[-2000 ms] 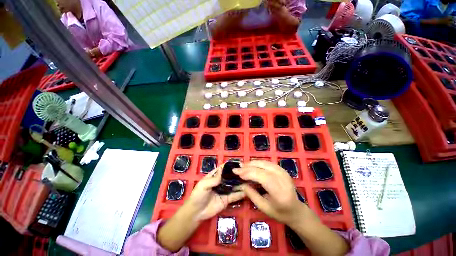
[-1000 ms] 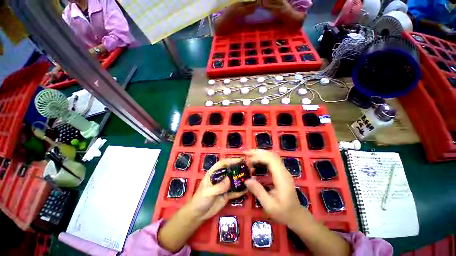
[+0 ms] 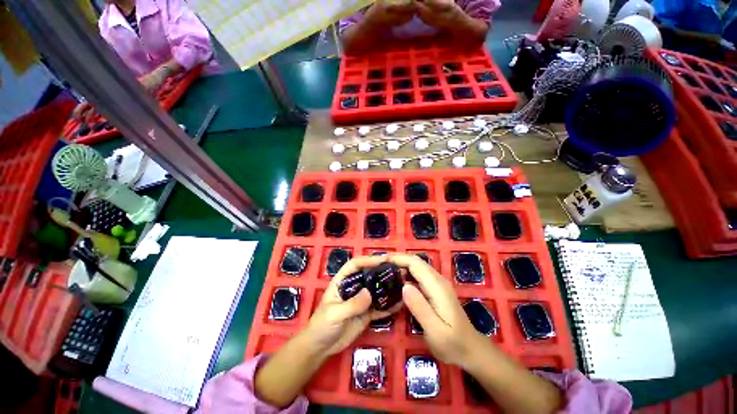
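Note:
My left hand [image 3: 333, 317] and my right hand [image 3: 437, 309] meet over the middle of the red tray [image 3: 330, 367]. Between them they hold a black smartwatch unit [image 3: 386, 287] upright, its dark face showing small coloured marks. A second black unit [image 3: 352, 285] lies in my left fingers beside it. My right thumb and fingers touch the right edge of the first unit. Black strapless watches sit in many tray pockets, and two in the front row look silvery [image 3: 422, 377]. My hands hide some pockets.
A notebook with a pen [image 3: 623, 301] lies right; a large white page [image 3: 184, 319] lies left. Beyond the tray are charging cables [image 3: 420, 145] on a brown board, a bottle [image 3: 600, 194] and a dark fan [image 3: 619, 113]. A metal post [image 3: 153, 129] rises left. People work across the bench.
My right hand has closed in on the units, with its fingers curled around the top. The coloured marks on the held unit's face look smaller and dimmer.

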